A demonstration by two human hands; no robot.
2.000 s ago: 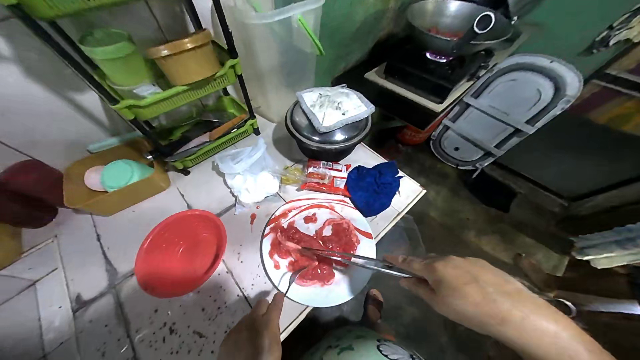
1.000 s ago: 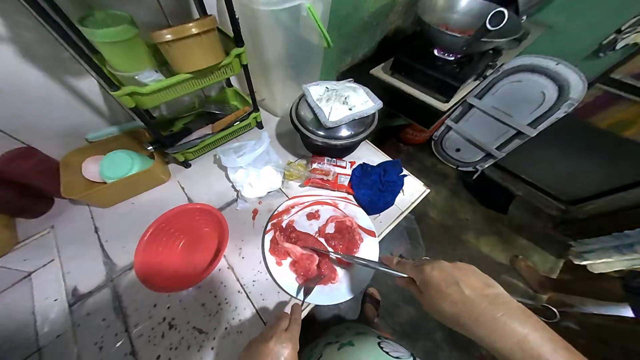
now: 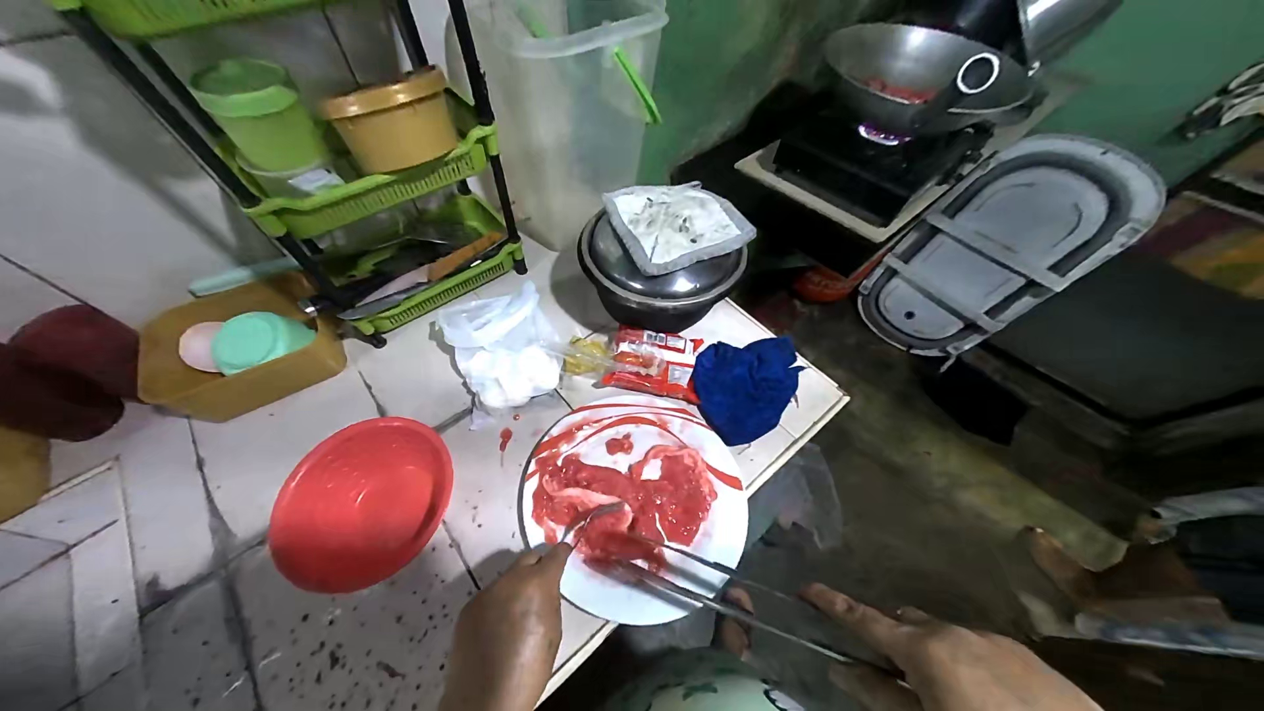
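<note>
A white plate (image 3: 652, 604) smeared with red sauce lies at the tiled counter's edge. Red-coated raw meat (image 3: 676, 494) is spread across it. My left hand (image 3: 513, 622), at the plate's lower left, is closed on a fork (image 3: 585, 515) whose head touches the meat. My right hand (image 3: 928, 647), lower right, holds long metal tongs (image 3: 736, 607); their tips are in the meat, near the fork. A red plastic basin (image 3: 360, 504) stands left of the plate. Behind the plate are a white plastic bag (image 3: 502, 351), a red packet (image 3: 654, 363) and a blue cloth (image 3: 748, 388).
A lidded dark pot (image 3: 642, 296) bears a tray of white powder (image 3: 679, 225). At the back left stands a green shelf rack (image 3: 375, 207); a tan tub (image 3: 242, 390) holds cups. A wok (image 3: 918, 69) sits over a lit stove at upper right. An oval metal tray (image 3: 1017, 242) leans beside it.
The tongs' arms now stand visibly apart, where they looked close together earlier. The fork and the tong tips have shifted over the meat, and the folded piece has moved.
</note>
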